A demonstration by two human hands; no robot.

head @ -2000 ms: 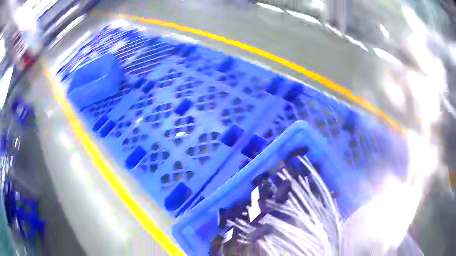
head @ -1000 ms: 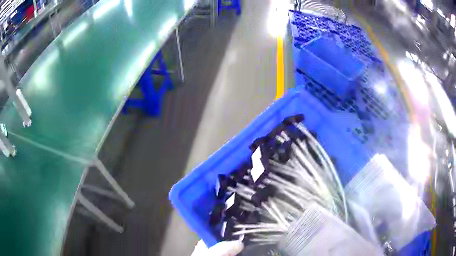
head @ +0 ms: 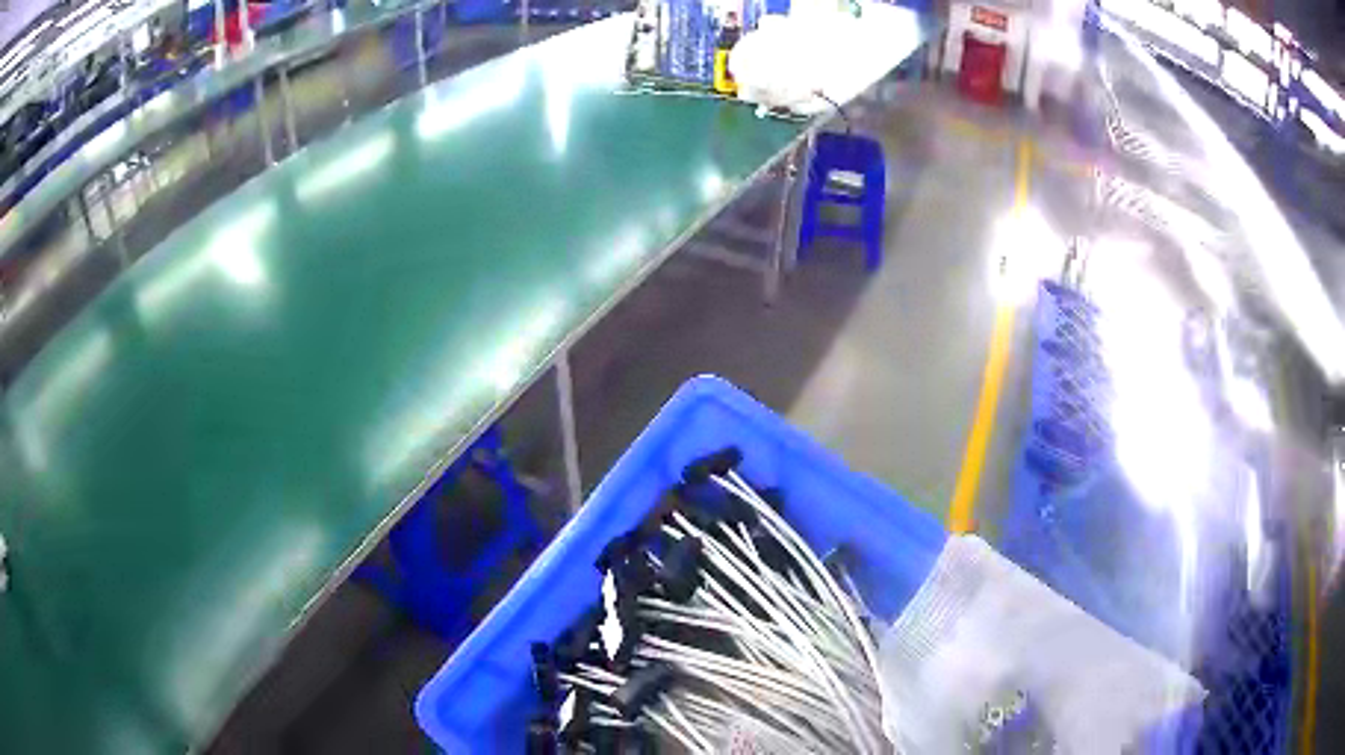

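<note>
A blue plastic bin [head: 833, 487] is at the bottom centre, tilted in view and cut off by the lower edge. Inside it lies a bunch of cable assemblies [head: 782, 605] with white leads and black ends, some with white labels. A clear plastic bag [head: 1033, 649] lies over the bin's right side, its contents hard to make out. Neither of my hands is in view.
A long green-topped bench [head: 369, 280] runs along the left. A white fan [head: 804, 62] and a blue rack [head: 686, 37] stand at its far end. Blue stools [head: 844, 199] are by the bench. A yellow floor line [head: 991, 398] and blue pallets [head: 1069, 384] are on the right.
The view has swung from the pallets to the bench and aisle. The blue bin has stayed in front of me. The gloved hand seen at its lower edge has left the picture.
</note>
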